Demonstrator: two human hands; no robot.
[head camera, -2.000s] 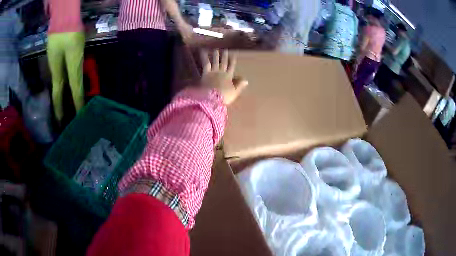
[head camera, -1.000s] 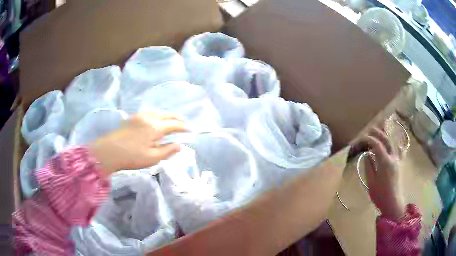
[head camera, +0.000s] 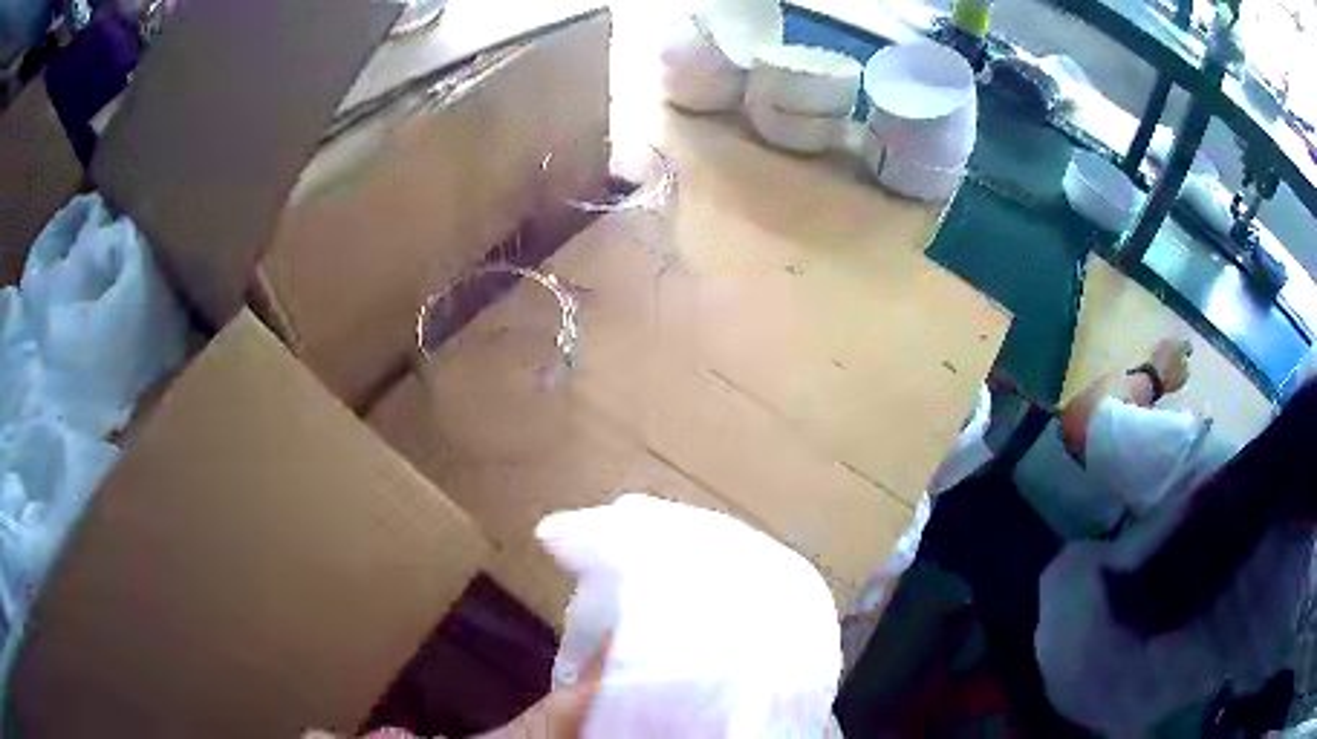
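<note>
A soft white wrapped container (head camera: 708, 621) is at the bottom centre, bright and blurred, above the near edge of the cardboard-covered table. My left hand (head camera: 556, 710) is at its lower left side, mostly cut off by the bottom edge, and holds it. My right hand is not visible. A clear round container (head camera: 498, 339) shows mainly as a shiny ring on the cardboard sheets (head camera: 751, 347). A second clear container (head camera: 621, 181) stands farther back. The large carton's flap (head camera: 246, 563) spreads at the left, with white wrapped containers (head camera: 65, 347) at the far left edge.
Another brown carton (head camera: 448, 188) stands behind the flap. Several white tubs (head camera: 917, 116) stand at the back of the table. At the right, another person's arm (head camera: 1119, 412) reaches over a bench with green posts.
The view has swung right from the filled carton to the table. My left hand has left the carton's contents and now holds a white wrapped container. My right hand has gone from view.
</note>
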